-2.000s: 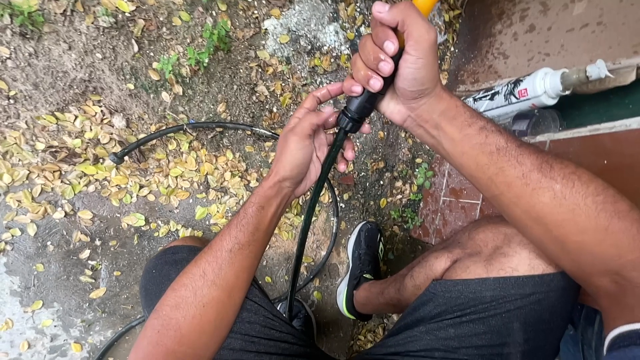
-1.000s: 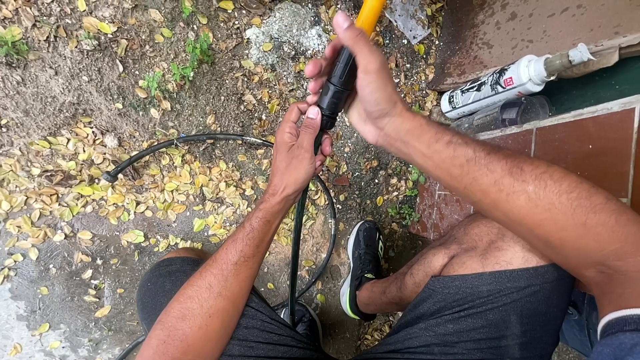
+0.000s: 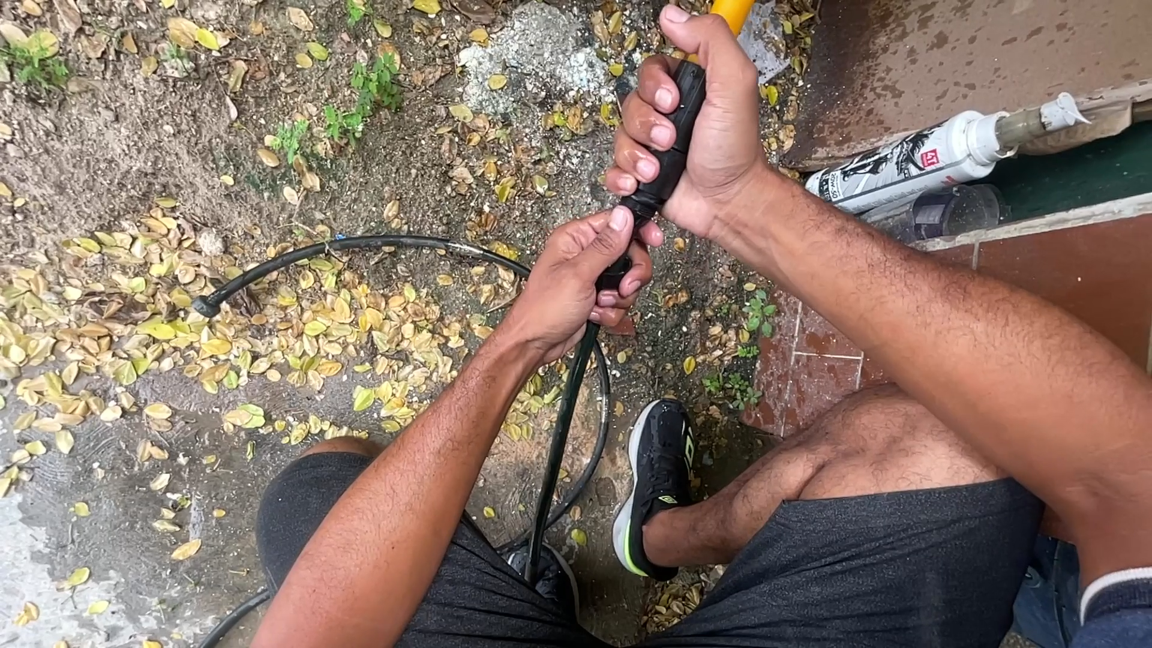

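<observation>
My right hand (image 3: 697, 126) wraps around the black grip (image 3: 670, 148) of a tool or fitting with a yellow part (image 3: 733, 13) at its upper end. Just below, my left hand (image 3: 598, 274) is closed around the black coupling (image 3: 615, 272) where a black hose (image 3: 562, 441) joins. The hose runs down from that hand between my legs. Another length of black hose (image 3: 387, 241) curves over the leaves, its end lying at the left. What the yellow part leads to is out of view.
Fallen yellow leaves (image 3: 306, 328) cover the soil. At the right, a white plastic bottle (image 3: 909, 162) bearing print and a clear plastic container (image 3: 954, 211) lie beside a red tiled step (image 3: 1062, 279). My black shoe (image 3: 664, 477) stands near the hose.
Two seconds ago my left hand's fingers were more spread beside the coupling; now they close around it. My right hand has shifted its hold on the black grip.
</observation>
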